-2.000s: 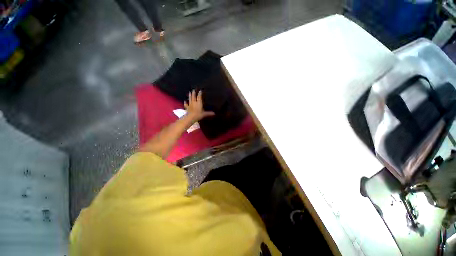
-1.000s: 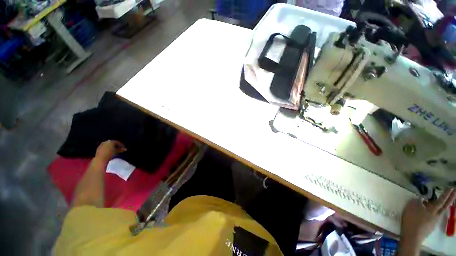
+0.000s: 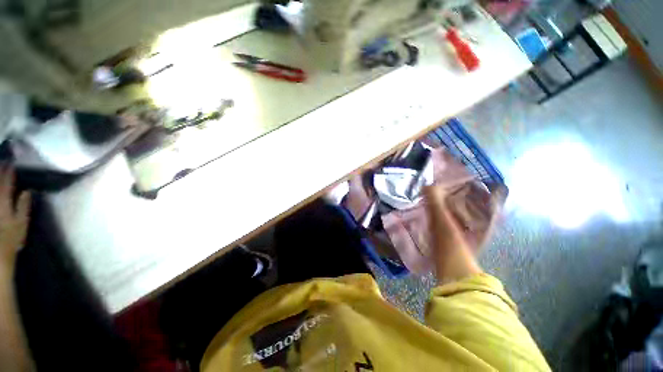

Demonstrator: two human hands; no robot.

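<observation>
My right hand [image 3: 440, 207] is over the blue plastic basket [image 3: 471, 145] below the table, at dusty pink-brown fabric [image 3: 407, 236]. It is blurred and its fingers are unclear, so its grip cannot be told. My left hand [image 3: 10, 218] is cut off by the left edge. It lies at a black piece [image 3: 54, 290] that hangs over the table's left end; whether it grips it is unclear. A pale and black bag panel [image 3: 62, 145] is beside the presser foot area [image 3: 193, 120].
Thread snips [image 3: 272, 70] lie on the machine bed. A red-handled tool [image 3: 461, 49] lies at the white table's [image 3: 225, 211] right end. A metal-framed stand [image 3: 581, 58] is beyond it. A dark heap [image 3: 640, 309] is on the floor at right.
The view has swung right. My right hand has moved from the table's right end down to the basket. The black piece now shows at the table's left end beside my left hand.
</observation>
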